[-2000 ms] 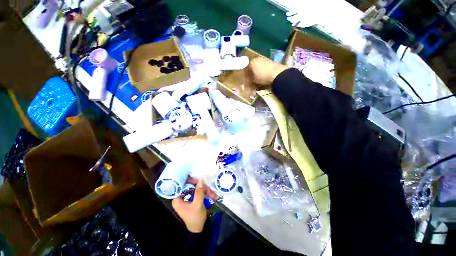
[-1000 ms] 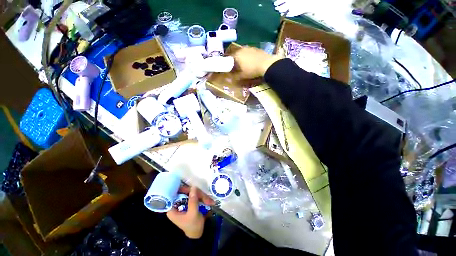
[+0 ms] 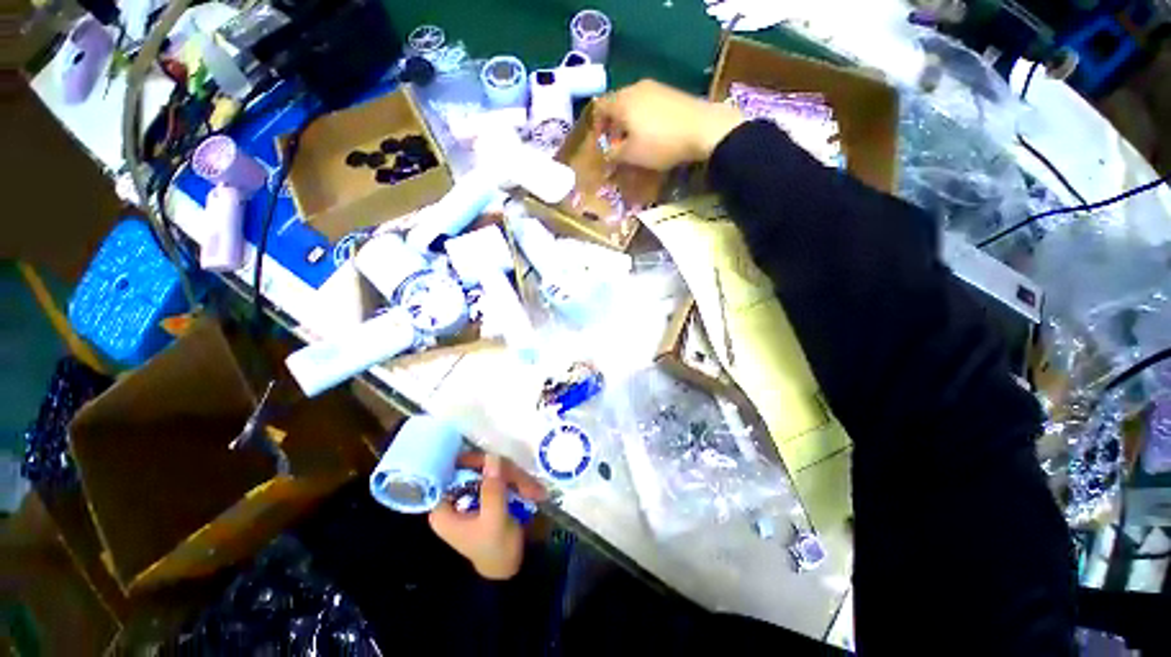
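Observation:
My left hand (image 3: pixel 483 524) holds a pale blue handheld fan (image 3: pixel 417 465) over the bench's near edge, its round end facing down-left. A bright blue battery cell (image 3: pixel 519 508) shows beside my fingers. My right hand (image 3: pixel 652 126) is over a small open carton (image 3: pixel 581 203) at the back, its fingertips pinched on a small light part (image 3: pixel 605 144) too small to name. Small loose parts lie in that carton. A round spoked ring (image 3: pixel 565 452) and another blue battery with its board (image 3: pixel 573 389) lie on the bench near my left hand.
White and pale handle shells (image 3: pixel 353 352) are piled left of centre. A carton with dark round caps (image 3: pixel 370 173) stands behind them. Clear plastic bags (image 3: pixel 700 449) and a yellow sheet (image 3: pixel 751 340) lie right of centre. A large empty carton (image 3: pixel 180 449) is below at left.
My right hand has lifted slightly from inside the small carton, and a small light part now shows at its fingertips. My left hand still holds the fan; the ring has shifted little.

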